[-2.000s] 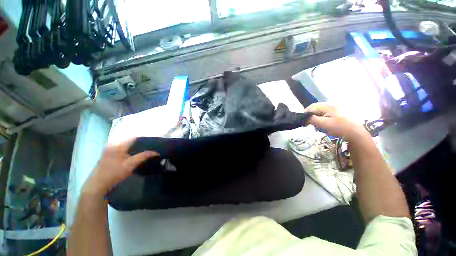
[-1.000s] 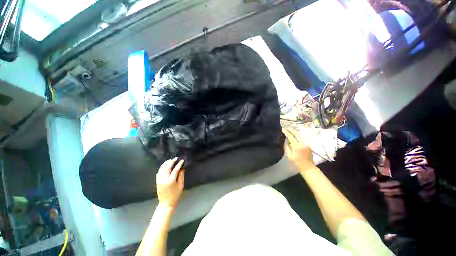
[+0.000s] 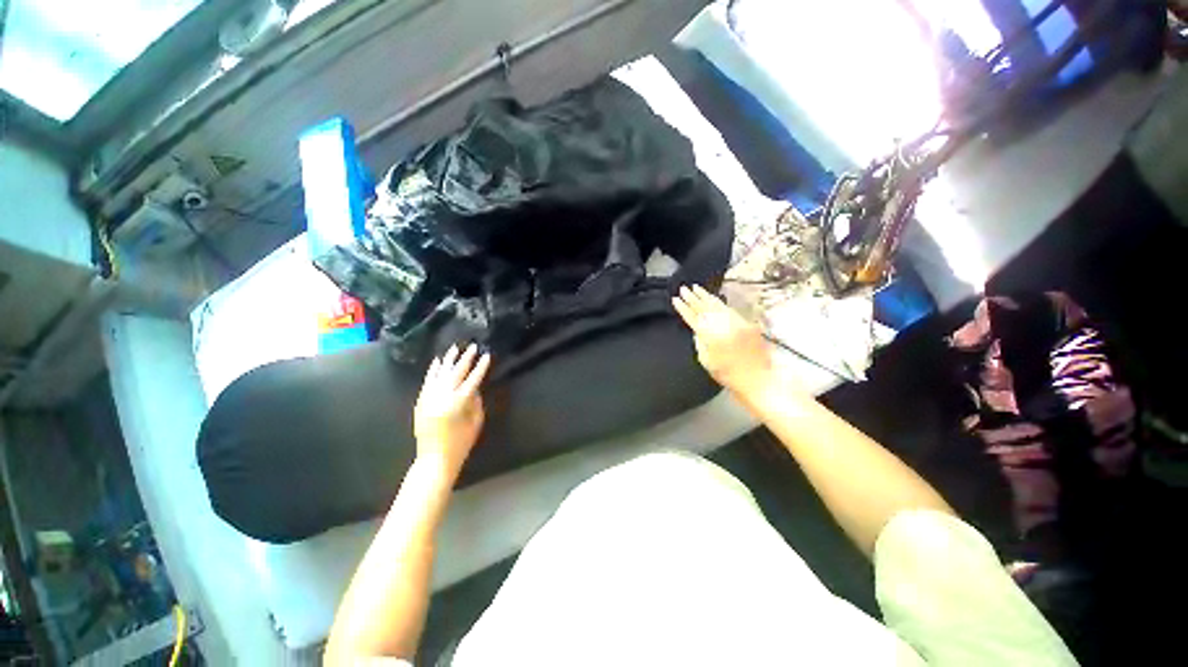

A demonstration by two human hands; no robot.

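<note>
A black garment (image 3: 547,196) lies bunched over the back of the dark padded bolster (image 3: 313,443), with shiny wrinkled lining showing at its left. The front and left end of the bolster are uncovered. My left hand (image 3: 451,407) rests palm down at the garment's front edge on the bolster, fingers forward. My right hand (image 3: 724,341) lies at the right part of the same edge, fingertips on the cloth. Whether the fingers of either hand pinch the cloth cannot be told.
The steam iron (image 3: 876,261) is parked on a crumpled stained cloth (image 3: 834,319) at the right, with cords around it. A blue box (image 3: 334,196) stands behind at the left. Garments with pinkish lining (image 3: 1010,417) hang or lie low at the right. The white table edge (image 3: 521,502) is nearest me.
Since the earlier frames, the garment has been laid over the bolster, then its front edge moved back, uncovering more of the bolster. Both hands have moved slightly away from me.
</note>
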